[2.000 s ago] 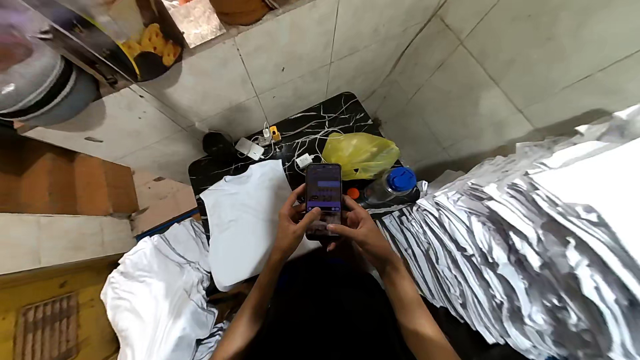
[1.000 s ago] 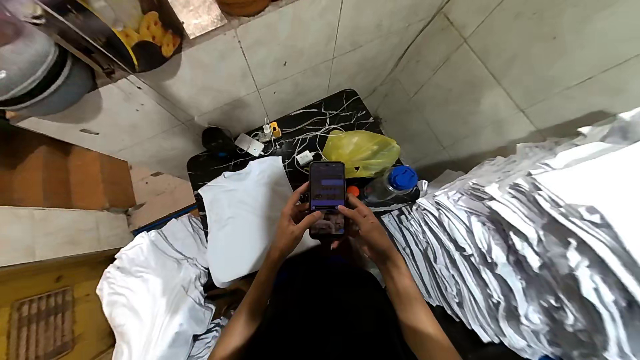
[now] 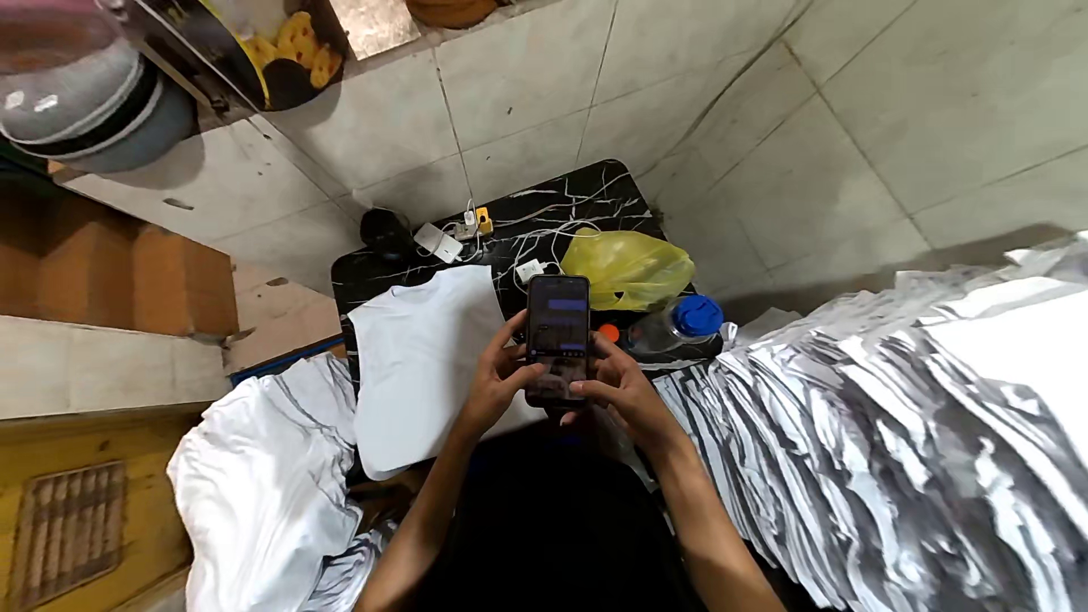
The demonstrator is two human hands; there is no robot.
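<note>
A dark smartphone point(image 3: 558, 327) with its screen lit is held upright between both hands at the centre of the view. My left hand point(image 3: 501, 378) grips its left edge, thumb over the lower screen. On the right edge is my right hand point(image 3: 625, 382), its thumb also at the lower screen. Below and left of the phone, a white garment point(image 3: 416, 365) lies flat on a black marble-patterned table point(image 3: 595, 183). A yellow plastic bag point(image 3: 629, 268) and a clear bottle with a blue cap point(image 3: 697, 316) are just beyond my right hand.
White cables, a charger point(image 3: 438, 243) and a yellow plug point(image 3: 484, 221) lie at the table's back. Tall stacks of folded white cloth point(image 3: 850, 425) fill the right side. Crumpled white cloth point(image 3: 263, 484) is heaped at the left. A tiled wall point(image 3: 527, 102) rises behind the table.
</note>
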